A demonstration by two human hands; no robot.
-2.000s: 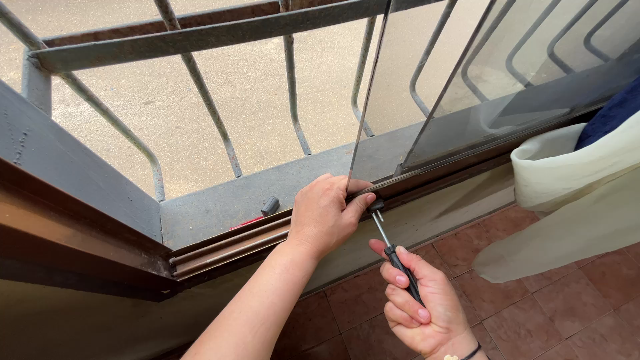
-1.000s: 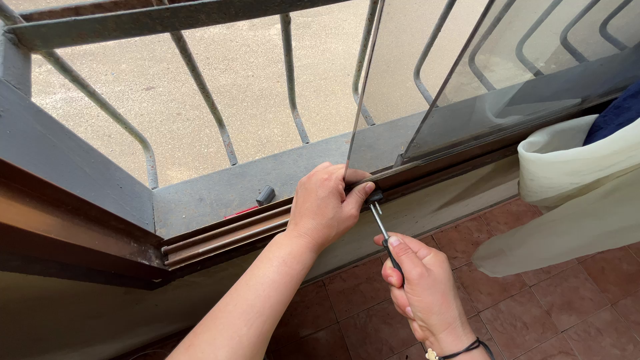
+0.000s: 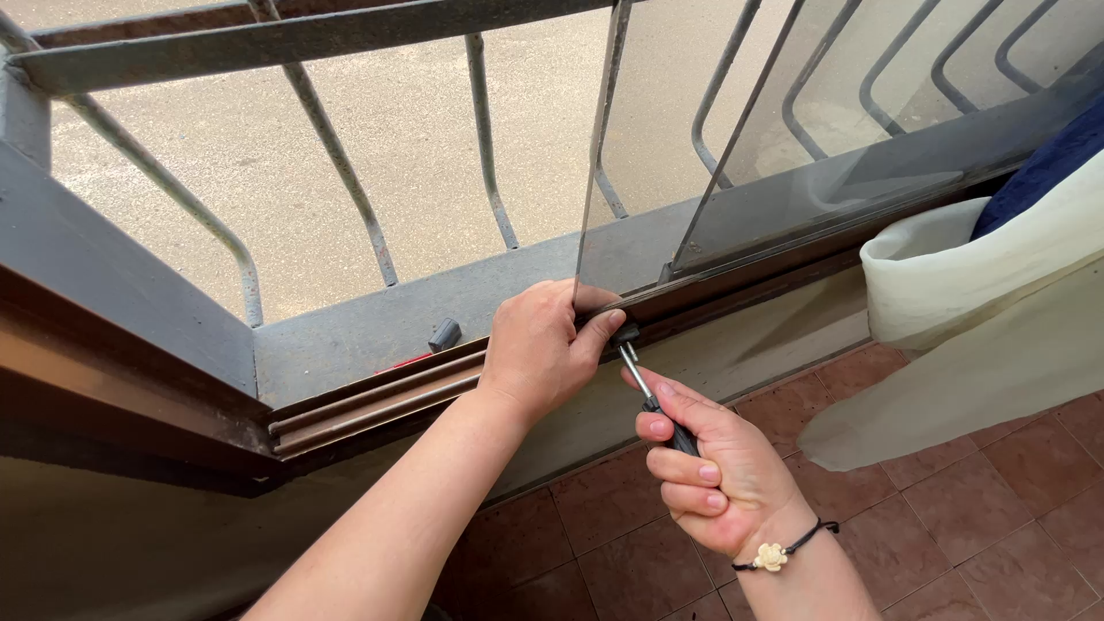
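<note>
My left hand (image 3: 548, 349) grips the lower corner of a glass pane (image 3: 642, 172), with the thumb on the near side and the fingers partly behind the glass. Below the thumb sits a small dark fitting (image 3: 628, 335) at the pane's bottom edge. My right hand (image 3: 720, 466) holds a screwdriver (image 3: 681, 438) by its black handle, and the metal shaft points up and left to the fitting. Whether the tip is seated in a screw cannot be seen. Beneath the pane runs a brown window track (image 3: 379, 405).
A dark cylindrical piece (image 3: 445, 335) and a red item (image 3: 404, 363) lie on the grey sill (image 3: 328, 354). Metal railing bars (image 3: 483, 138) stand outside. At the right hangs a cream curtain (image 3: 975, 285) beside dark blue cloth (image 3: 1039, 172). Reddish tiles (image 3: 975, 543) cover the floor.
My right hand's grip and angle on the screwdriver have shifted, with less of the handle showing than two seconds ago. My left hand stays at the pane's corner.
</note>
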